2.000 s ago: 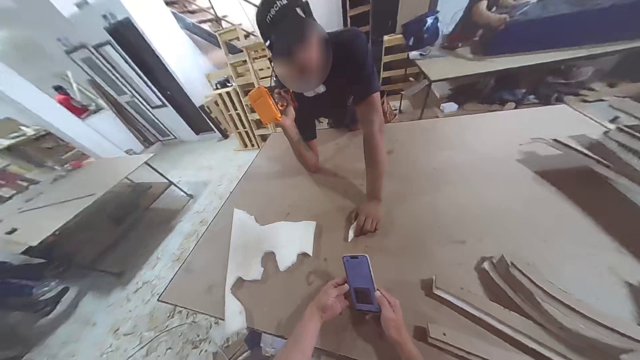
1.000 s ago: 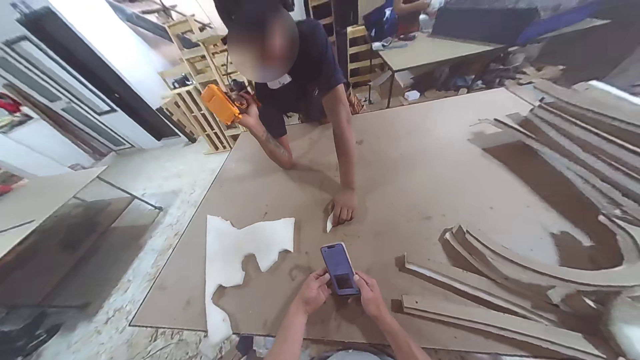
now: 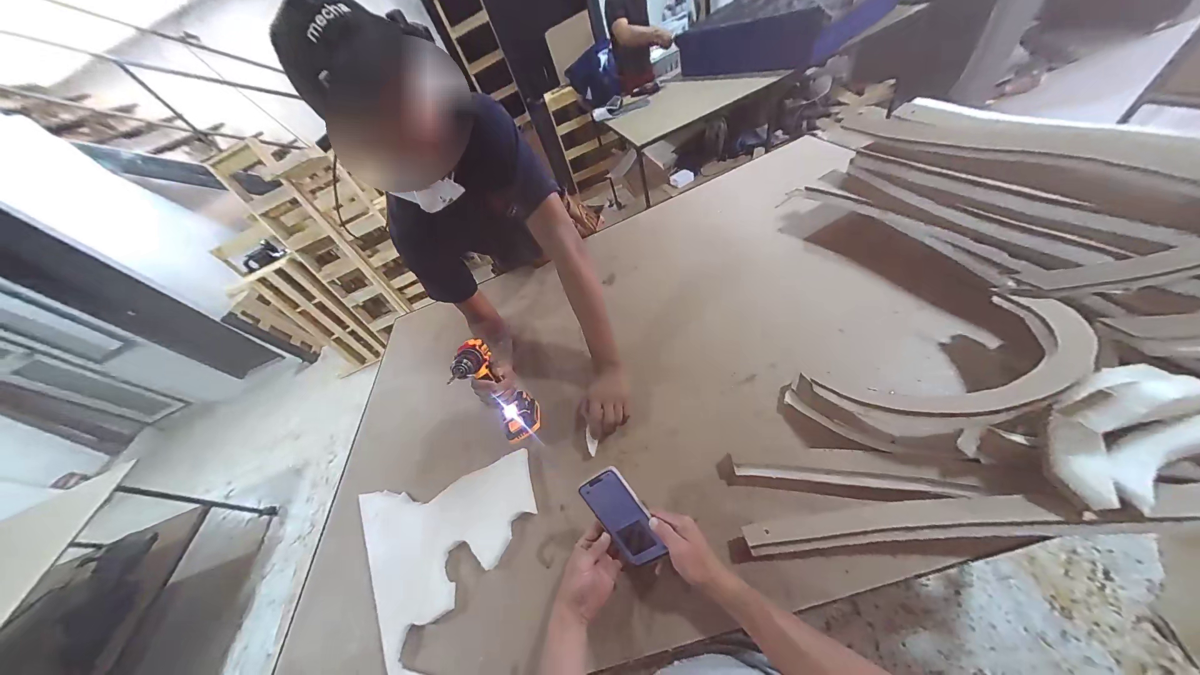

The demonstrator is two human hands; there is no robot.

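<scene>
A smartphone is held between my two hands above the near part of a large board-topped table. My left hand grips its lower left side, and my right hand grips its lower right side. To the left of the phone lies a white sheet with a ragged, cut-out edge. Across the table a person in a dark shirt and cap leans over. One of their hands rests on the board by a small pale piece; the other holds an orange and black cordless drill with its light lit.
Curved and straight cut strips are piled along the right side, with white crumpled material among them. Wooden pallets stand behind the person at left. Farther back, another person is by a second table.
The other person's drill hand has come down from a raised position to near the board. My hands keep hold of the phone. The view has shifted.
</scene>
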